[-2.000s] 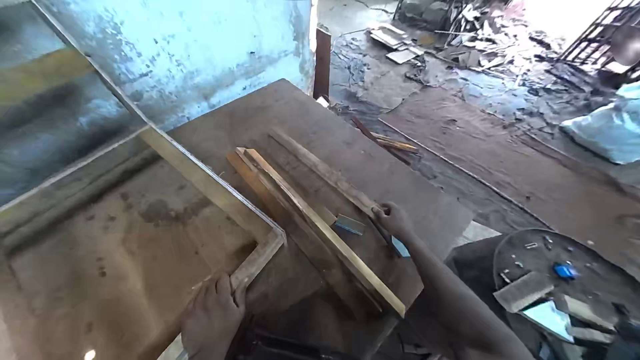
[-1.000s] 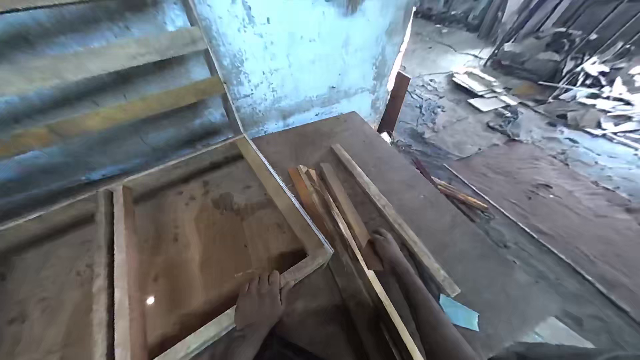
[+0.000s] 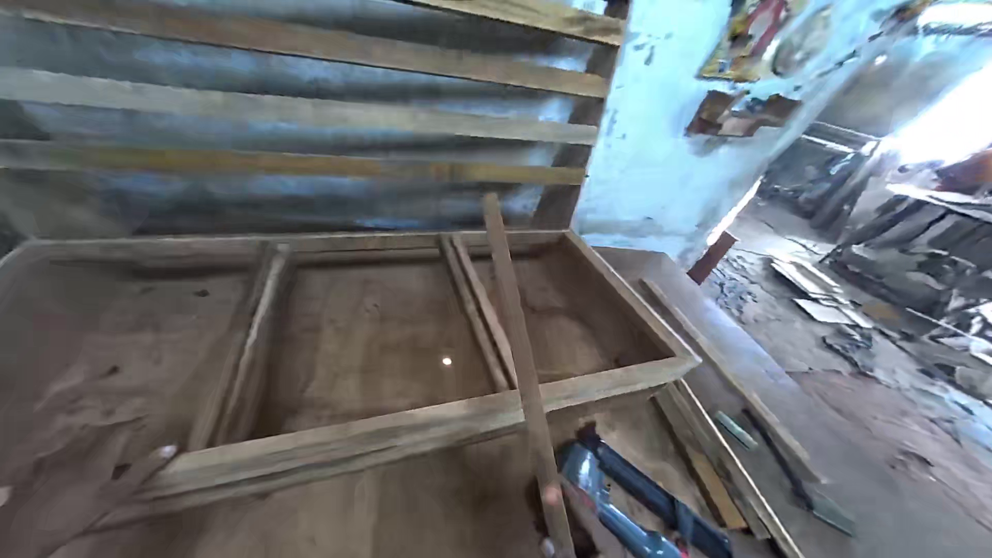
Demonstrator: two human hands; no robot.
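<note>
A long thin wooden strip point(image 3: 515, 333) lies slantwise across the wooden frame point(image 3: 434, 415). My right hand point(image 3: 570, 515) grips its near end at the bottom of the view, partly cut off. Blurred at the lower left, my left hand point(image 3: 116, 488) is at the frame's near rail; its finger shape is unclear. Crosspieces point(image 3: 477, 314) divide the frame, which rests on a brown board. Just right of my right hand lies a blue and black power nailer or stapler point(image 3: 620, 496).
More wooden strips point(image 3: 736, 465) lie to the right of the frame, beside a small pale-green piece point(image 3: 735, 430). Horizontal wooden slats point(image 3: 349, 112) stand behind, next to a light-blue wall point(image 3: 659, 163). Scrap pieces point(image 3: 821, 291) litter the floor at the right.
The view has swung left. My right hand, among the loose strips a second ago, now holds a strip across the frame. My left hand has left the frame's right corner area.
</note>
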